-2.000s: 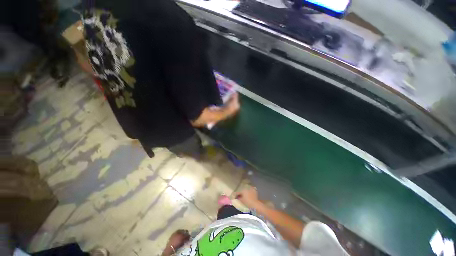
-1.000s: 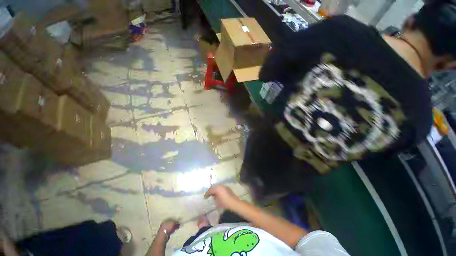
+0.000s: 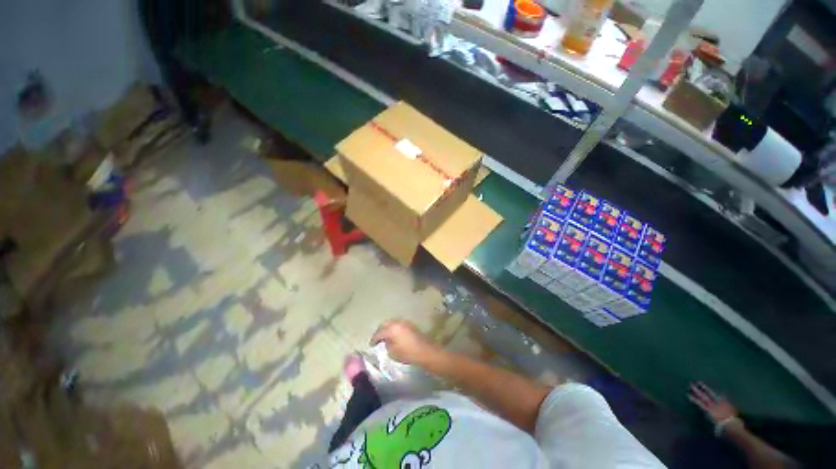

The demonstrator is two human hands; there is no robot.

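Note:
My right hand reaches out from a white sleeve over the floor, with its fingers curled. Something whitish and shiny shows just below the fingers; I cannot tell if the hand holds it. My left hand is not in view. To the right of the hand, a block of several blue and red patterned packs sits on the green conveyor belt. Left of it stands a brown carton with its lower flaps spread, partly over the belt.
A red stool is beside the carton. Another person's hand is at the belt, lower right. A cluttered white bench runs above the belt, with a metal post. Brown cartons are at lower left. A person's dark legs are far off.
The view has swung right. The black-shirted person who blocked the belt has moved away, baring the carton and patterned packs. My left hand has left the picture; my right stays out in front.

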